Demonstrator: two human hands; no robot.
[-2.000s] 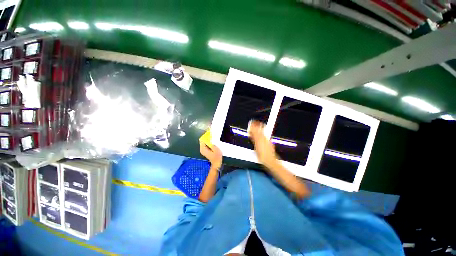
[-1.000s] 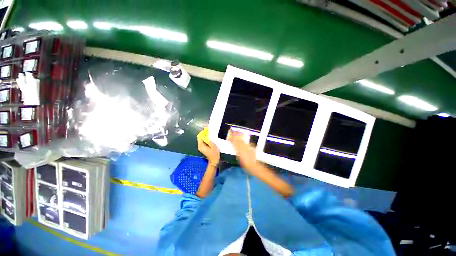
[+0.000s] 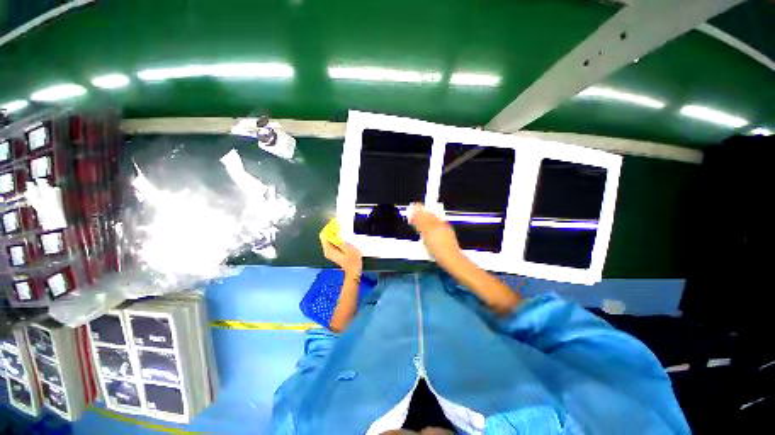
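Note:
A white foam tray [image 3: 524,217] lies on the green bench with three glossy black screen panels in its openings: left [image 3: 393,170], middle [image 3: 478,183] and right [image 3: 568,189]. My left hand [image 3: 342,251], with yellow finger cots, grips the tray's near left corner. My right hand [image 3: 438,234] is over the divider between the left and middle panels. Its fingertips pinch a small white wiping cloth [image 3: 416,209], mostly hidden by the fingers. Ceiling light reflects across the panels.
Glaring crumpled plastic [image 3: 191,217] and a small solvent bottle [image 3: 274,138] lie left of the tray. Blister trays [image 3: 51,204] are at far left. Panel trays [image 3: 144,361] stand below left, near a blue stool [image 3: 327,293]. A metal post [image 3: 569,72] crosses behind.
My right hand moved left to the left panel's near edge, then back right to the divider. The view has turned, so the tray appears straighter. My left hand stays at the corner.

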